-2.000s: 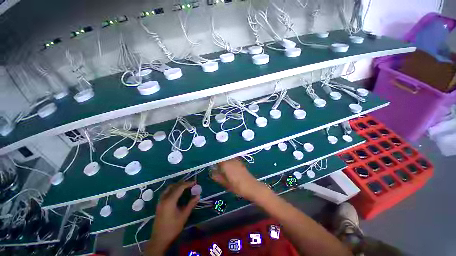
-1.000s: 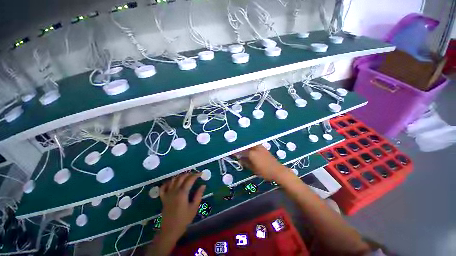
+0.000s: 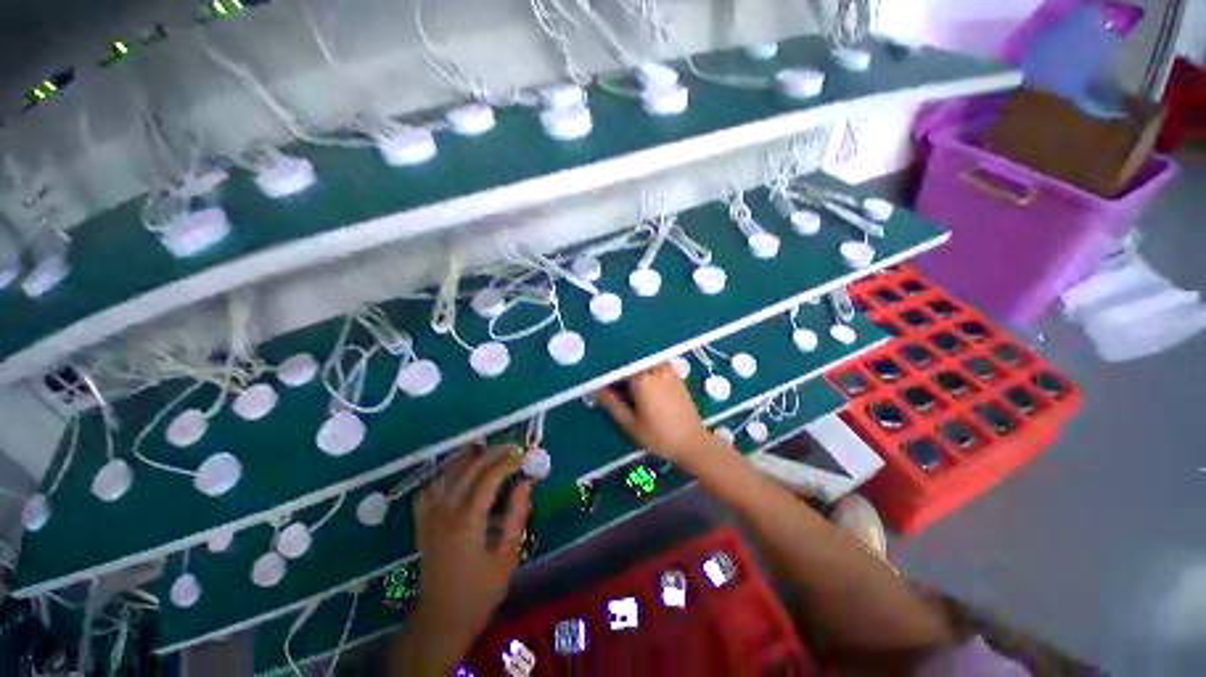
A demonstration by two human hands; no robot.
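My left hand (image 3: 470, 529) is over the lower shelf (image 3: 562, 437), with its fingers curled beside a white charging puck (image 3: 536, 462); whether it grips anything is unclear. My right hand (image 3: 661, 410) reaches below the white edge of the shelf above; its fingertips are partly hidden and I cannot tell what they hold. A smartwatch with green digits (image 3: 642, 479) lies on the lowest shelf, and another lit watch (image 3: 398, 583) is left of my left hand. A red compartment tray (image 3: 661, 648) near my legs holds several watches with lit white-blue screens (image 3: 623, 612).
Upper shelves (image 3: 463, 185) carry many white pucks with looped cables. Red stacked trays (image 3: 972, 489) with dark watches stand at right, beside a shoe (image 3: 860, 524). A purple bin (image 3: 965, 251) and crumpled white plastic (image 3: 1131, 311) are at upper right.
The view has shifted, so the shelves sit further left and slightly higher. Both hands remain at the lower shelf; my left hand's fingers are now close beside a puck.
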